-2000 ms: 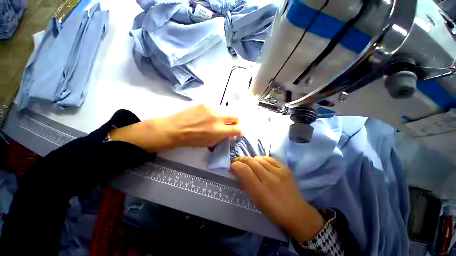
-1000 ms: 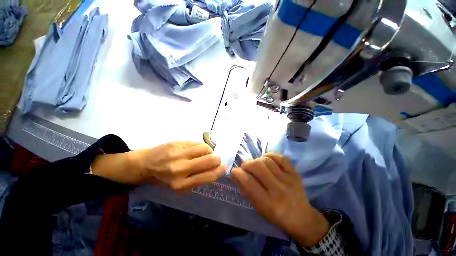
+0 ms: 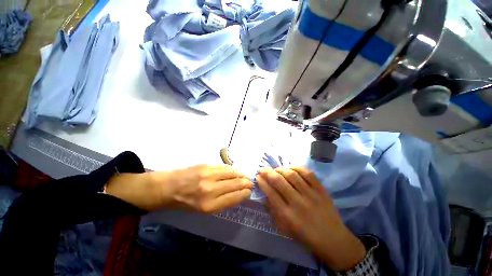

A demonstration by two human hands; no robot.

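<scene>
My left hand (image 3: 207,188) pinches the light blue cloth edge between thumb and fingers, just in front of the needle area. My right hand (image 3: 299,202) lies on the garment piece (image 3: 350,172), its fingertips pressing the gathers (image 3: 272,160) next to my left fingertips. The garment piece drapes to the right and over the table's front edge. The presser foot and needle area (image 3: 291,113) is behind my hands, washed out by bright light. Whether a cuff strip lies under my fingers cannot be told.
The sewing machine head (image 3: 345,43) fills the upper right. A stack of blue strips (image 3: 70,81) lies at left. A tied garment bundle (image 3: 189,48) lies behind the needle. A ruler strip (image 3: 65,153) runs along the front edge. A small brown tab (image 3: 225,156) is beside my left hand.
My left hand has moved from near the needle toward the front edge, then slightly right against my right fingertips. My right hand has stayed on the gathers with small shifts. The brown tab has come into view.
</scene>
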